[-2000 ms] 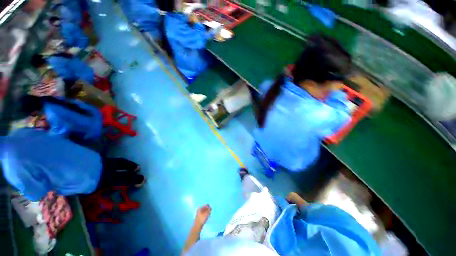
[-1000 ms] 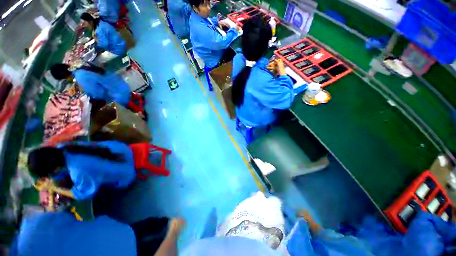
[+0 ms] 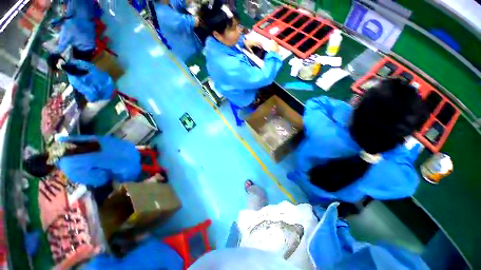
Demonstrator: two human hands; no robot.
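Note:
Neither of my hands can be made out. My open blue coat (image 3: 324,240) and white printed shirt (image 3: 274,224) fill the bottom middle, and one foot (image 3: 256,192) shows on the blue floor (image 3: 195,174). Nearest on the right, a person in blue (image 3: 353,158) sits at the green bench (image 3: 459,190). An orange-red tray with black phones (image 3: 440,113) lies past that person's head. An open cardboard box (image 3: 274,129) stands by the bench edge.
Another orange-red phone tray (image 3: 295,31) lies farther up the right bench, near a second seated person (image 3: 237,68). On the left are a brown box (image 3: 140,205), a red stool (image 3: 192,242) and seated workers. A yellow line (image 3: 248,147) runs along the aisle.
The view has moved forward along the aisle; the seated workers and right-hand trays are nearer. A forearm and a hand seen low in the earlier frames are out of sight. My foot shows again.

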